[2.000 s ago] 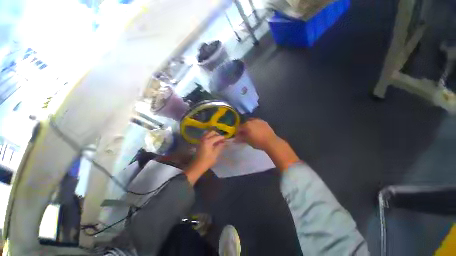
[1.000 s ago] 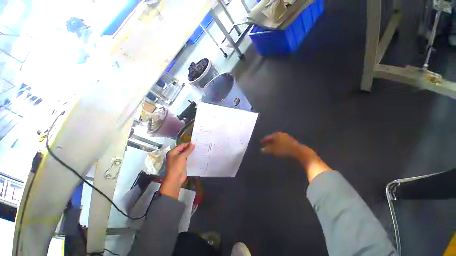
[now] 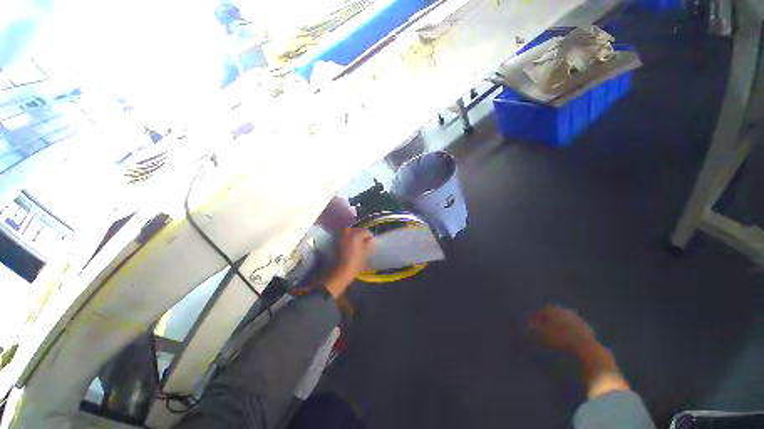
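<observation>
A white paper sheet is held at its left edge by my left hand, in front of a yellow and dark round object. The sheet is seen at a flat slant and covers part of that object. My right hand is apart from the paper, over the dark floor at the lower right. It is blurred, and I see nothing in it; how far its fingers are parted does not show.
A long white table runs from lower left to upper right, with a black cable over its edge. A pale bucket stands on the floor. A blue crate bears flat tan pieces. A pale metal frame leg stands at right.
The paper was lifted off the round object, then turned flatter in my left hand. My right hand let go of the work and moved right and down. The view has shifted towards the table.
</observation>
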